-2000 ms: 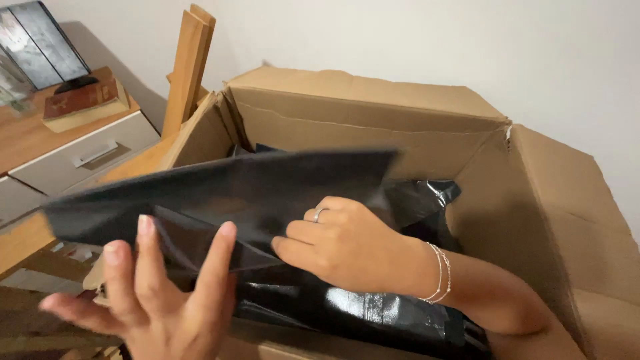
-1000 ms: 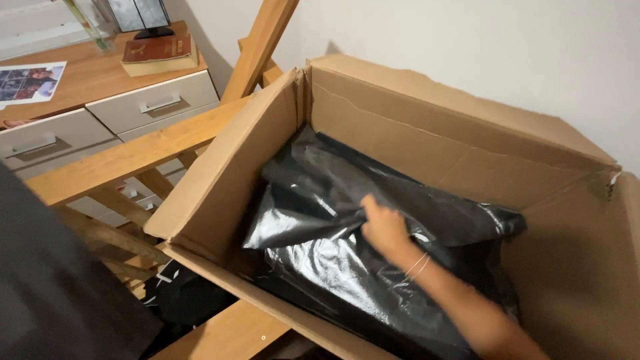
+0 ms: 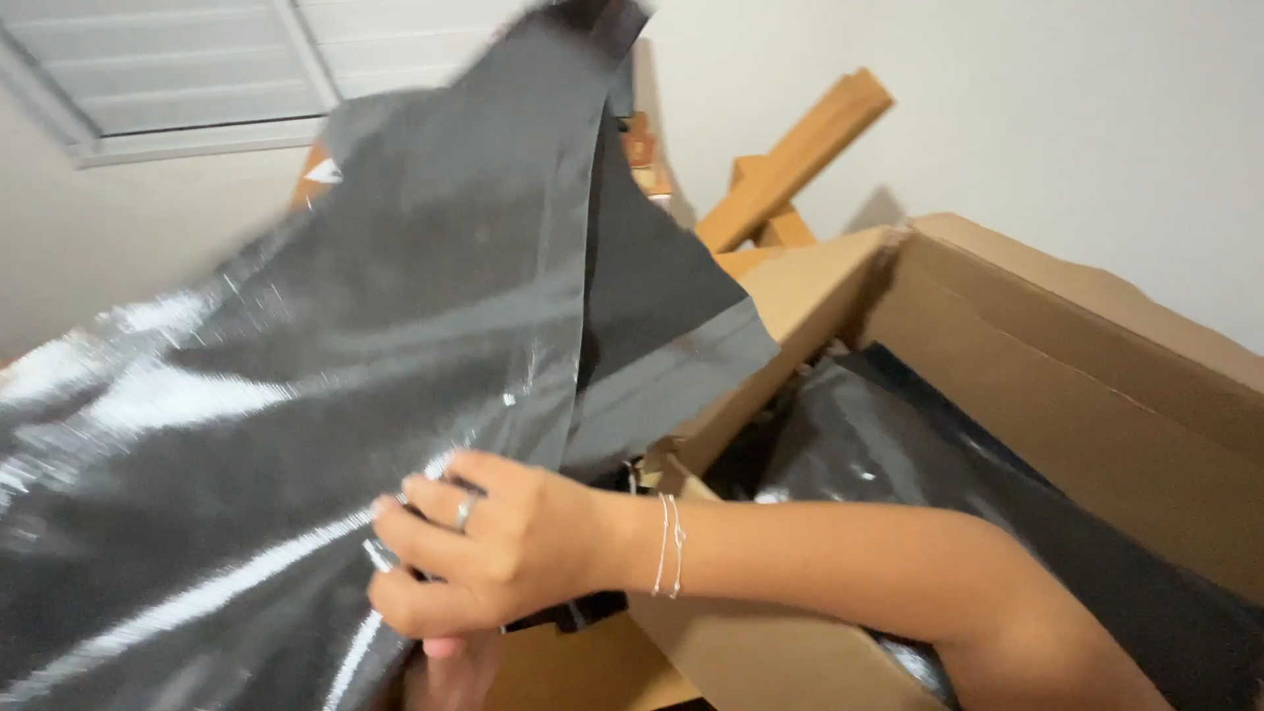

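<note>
A large sheet of glossy black plastic (image 3: 395,296) spreads across the left half of the view, with a folded flap along its right side. My right hand (image 3: 484,553), with a ring and a thin double bracelet at the wrist, pinches the plastic near its lower middle. Just under it, part of my left hand (image 3: 459,671) shows at the bottom edge, mostly hidden by the right hand and the sheet; what its fingers do cannot be told. More black plastic (image 3: 908,434) lies inside the open cardboard box (image 3: 1066,365) at right, beneath my right forearm.
Wooden beams (image 3: 800,163) lean against the wall behind the box. A slatted white shutter (image 3: 197,64) is at the upper left. The box's near flap (image 3: 780,652) sticks out below my forearm. Behind the sheet, a wooden surface is partly visible.
My right hand, inside the box one second ago, is now left of it on a large black sheet held outside the box. The view has swung left.
</note>
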